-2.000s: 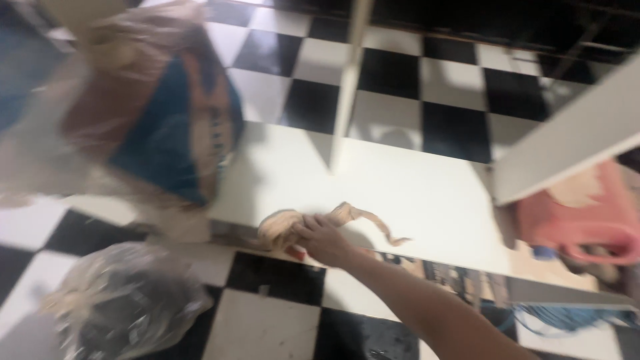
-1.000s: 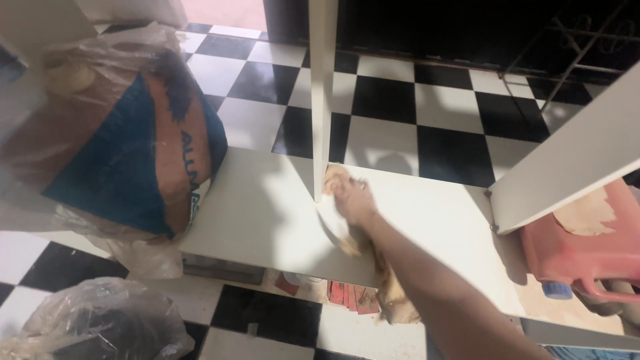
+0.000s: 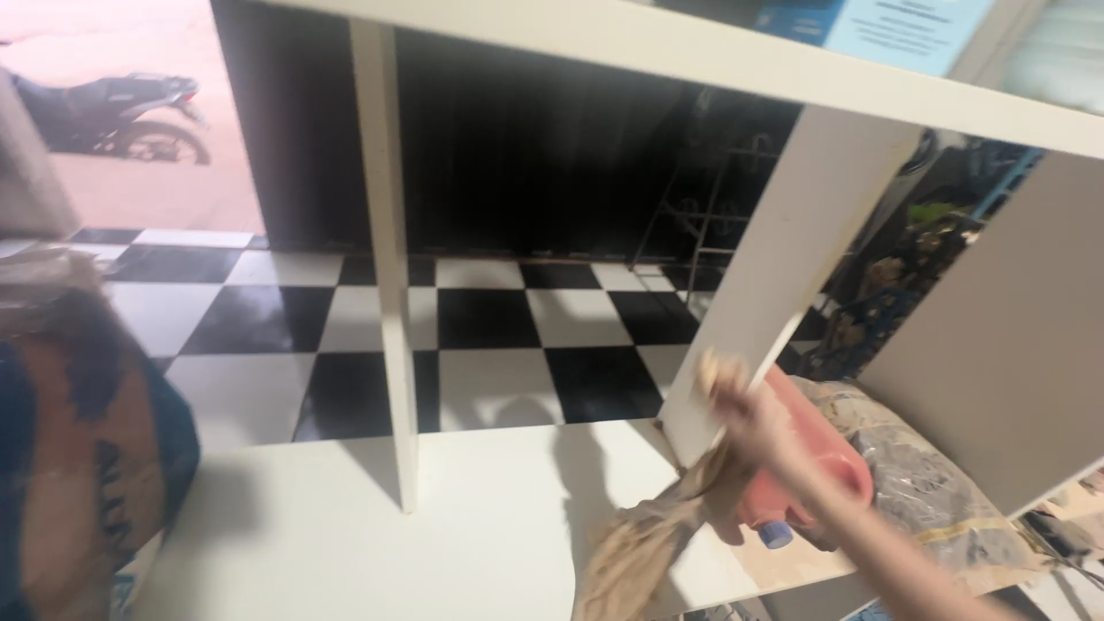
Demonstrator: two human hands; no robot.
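A tan cloth (image 3: 642,548) is bunched in my right hand (image 3: 743,410) and hangs down over the white shelf board (image 3: 483,509). The hand, blurred, is at the face of a white upright panel (image 3: 776,250), above the board. Just behind the wrist lies a red plastic jug (image 3: 819,440) with a blue cap. My left hand is out of the picture.
A large printed plastic sack (image 3: 78,431) stands at the left. A thin white post (image 3: 388,285) rises from the board. Right of the jug sits a clear plastic bag (image 3: 923,466). A white rail (image 3: 690,65) crosses above; a motorcycle (image 3: 121,112) stands outside.
My right hand has moved from the board near the thin post to the upright panel at the right, still with the cloth. The view has tilted up.
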